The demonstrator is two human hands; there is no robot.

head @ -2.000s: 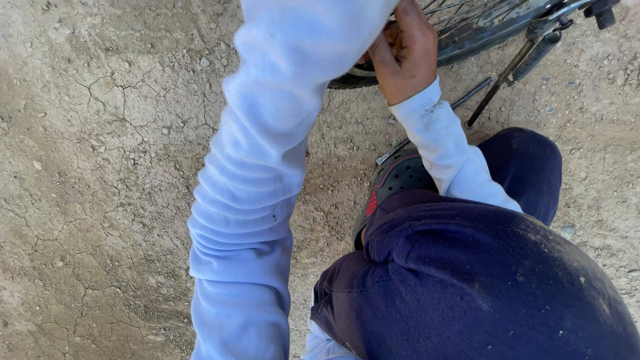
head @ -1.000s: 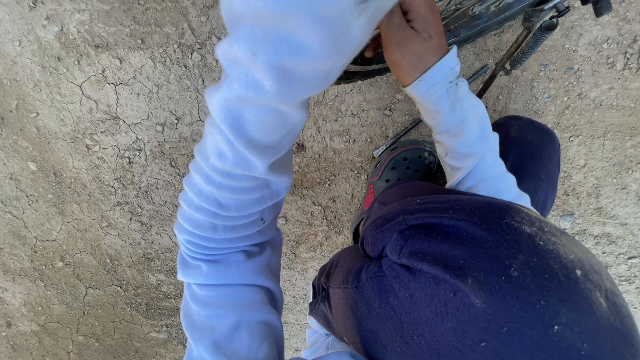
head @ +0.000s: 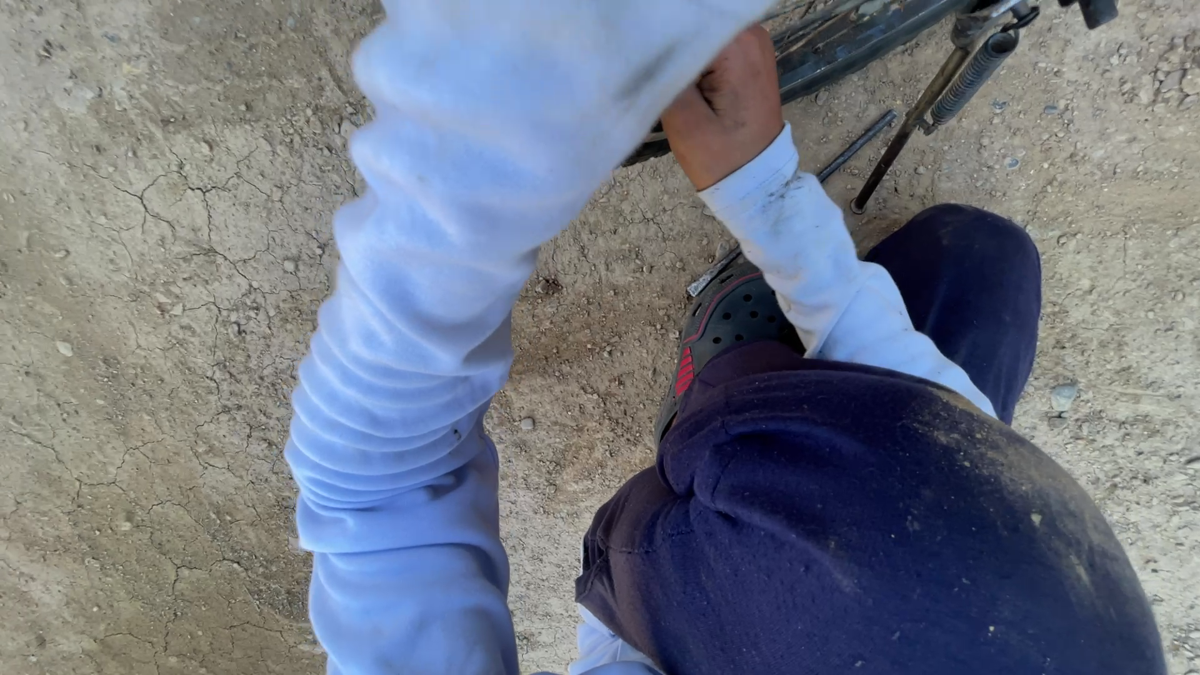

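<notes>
My right hand [head: 727,112] is at the bicycle wheel's black tire [head: 844,56], near the top edge of the view. Its fingers are hidden behind my left sleeve [head: 450,234], so what they hold cannot be seen. The left sleeve runs up the view from the bottom, and my left hand lies outside the top edge. To the right of my right hand are a kickstand [head: 886,141] and its coil spring [head: 975,80]. A thin metal rod [head: 858,145] lies on the ground beside the kickstand.
A dark clog with red marks [head: 741,314] stands on the cracked dirt ground [head: 169,375], just below my right wrist. A flat metal end [head: 712,272] pokes out by its toe. Knees in dark blue trousers [head: 872,525] fill the lower right.
My right hand's fingers, partly seen at the wheel two seconds ago, are now covered by my left sleeve.
</notes>
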